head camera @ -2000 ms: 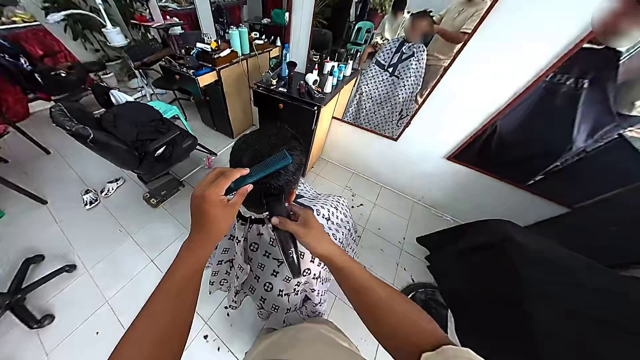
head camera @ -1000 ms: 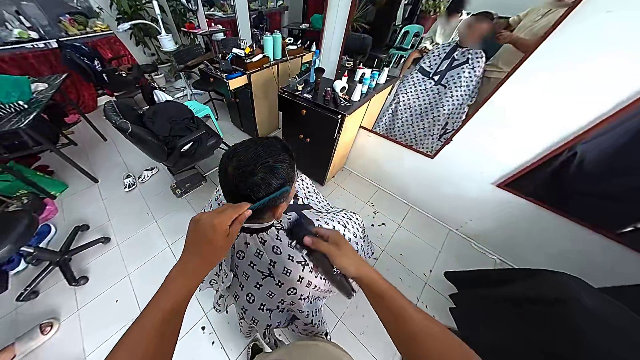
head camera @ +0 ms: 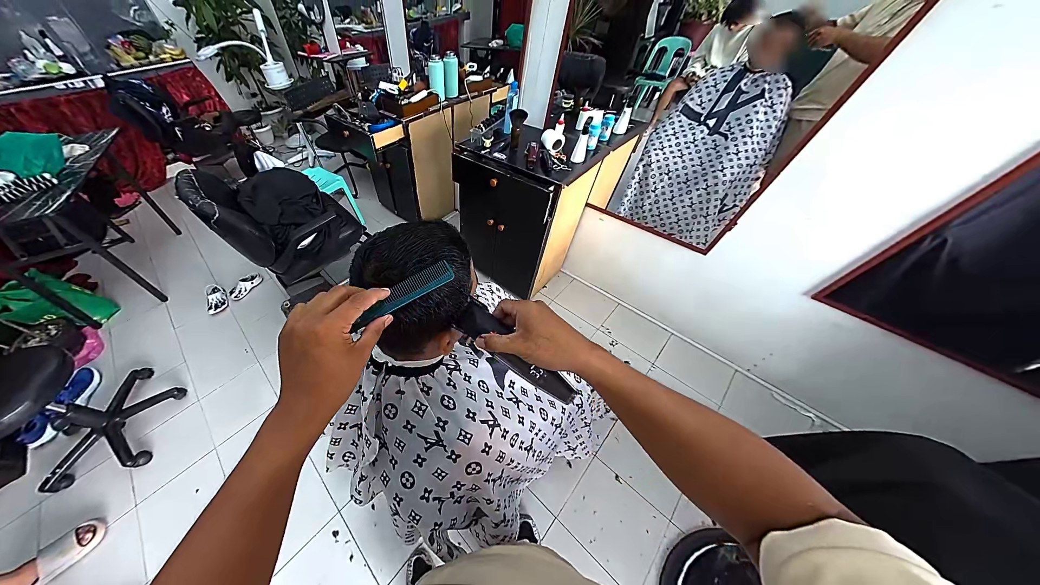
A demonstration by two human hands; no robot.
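Note:
A seated person's head with short dark hair (head camera: 406,252) is in the middle of the view, above a white barber cape (head camera: 455,439) with a black pattern. My left hand (head camera: 325,341) holds a teal comb (head camera: 414,288) by one end, its toothed part over the back of the hair. On the right, my right hand (head camera: 540,333) grips a black hair clipper (head camera: 532,374), its head close to the person's ear. Whether the clipper's blade touches the hair cannot be told.
A black cabinet (head camera: 508,219) with bottles and a brush stands ahead, beside a wall mirror (head camera: 707,138). Left are a black barber chair (head camera: 268,211), a wheeled chair base (head camera: 114,422) and another person's foot (head camera: 73,552). Black cloth (head camera: 894,487) lies at lower right.
The comb, lower near the ear a second ago, is now higher across the back of the head. The clipper has moved up towards the ear.

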